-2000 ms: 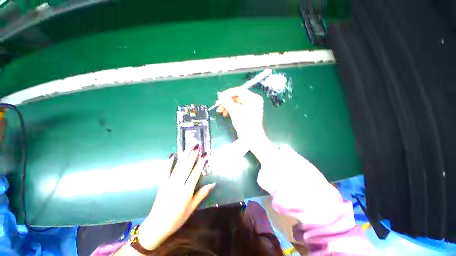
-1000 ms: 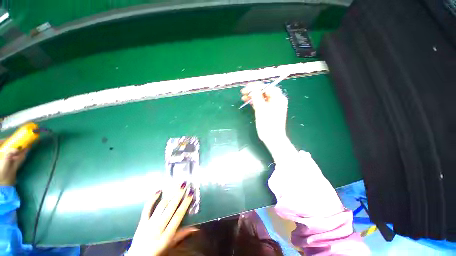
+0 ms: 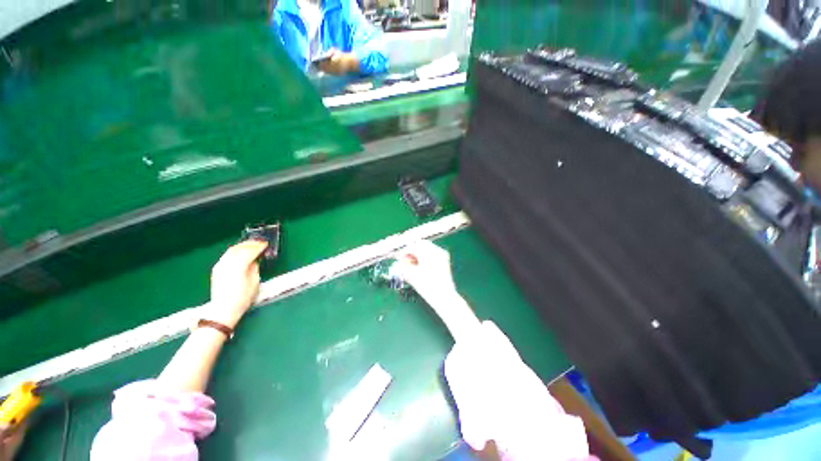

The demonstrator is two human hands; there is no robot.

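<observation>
My left hand (image 3: 236, 281) reaches over the rail and has its fingers on the top of a half-assembled smartphone (image 3: 273, 238) at the conveyor belt (image 3: 338, 212). The hand covers the phone's lower part. My right hand (image 3: 427, 272) is at the pile of peeled film scraps (image 3: 387, 275) beside the rail. Its fingers are bent together; no tweezers can be made out in it. A plain white label strip (image 3: 359, 402) lies slantwise on the green bench between my forearms, partly in glare.
The white rail (image 3: 315, 270) runs between bench and belt. Another phone (image 3: 418, 197) lies on the belt. Tall black foam trays (image 3: 621, 243) with phones on top stand at right. A person in blue is across. A neighbour's hand with a yellow tool (image 3: 18, 403) is at lower left.
The view has shifted towards the right and the belt. My left hand and the phone have moved from the bench to the belt. My right hand has moved to the scraps; its tweezers no longer show.
</observation>
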